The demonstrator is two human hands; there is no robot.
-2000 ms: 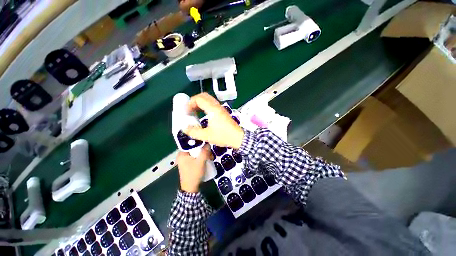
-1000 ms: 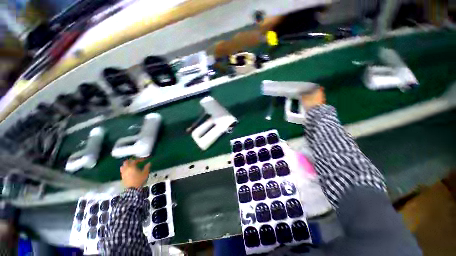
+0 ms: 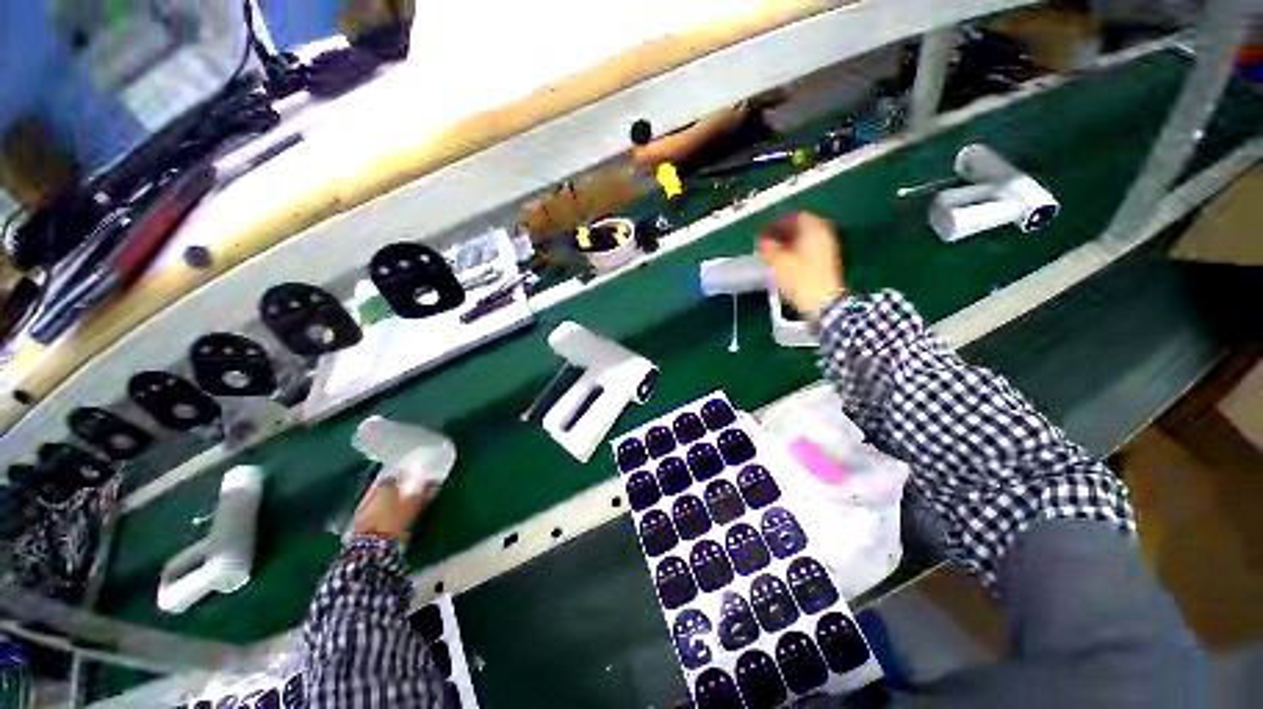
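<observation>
My left hand [image 3: 388, 513] is closed on the lower part of a white camera housing [image 3: 402, 446] at the belt's near side; the fingers partly hide its loop. My right hand [image 3: 806, 263], blurred, covers the right end of another white housing [image 3: 731, 276]; whether it grips it cannot be told. A third housing [image 3: 598, 384] lies between the hands, its black front facing right. A white sticker sheet [image 3: 724, 533] with rows of black panels lies in front of me. A pink pad [image 3: 820, 460] rests on white sheets [image 3: 848, 524] to its right.
More white housings lie on the green belt at far left [image 3: 222, 540] and upper right [image 3: 986, 201]. A second sticker sheet [image 3: 460, 665] is partly under my left sleeve. Black rounded parts [image 3: 308, 319], a white tray [image 3: 402, 363] and a tape roll [image 3: 607, 244] are across the belt. Cardboard is at right.
My left hand has moved from above the left sheet onto a housing, which now lies turned. My right hand remains at its housing, now raised over its end. The view has shifted.
</observation>
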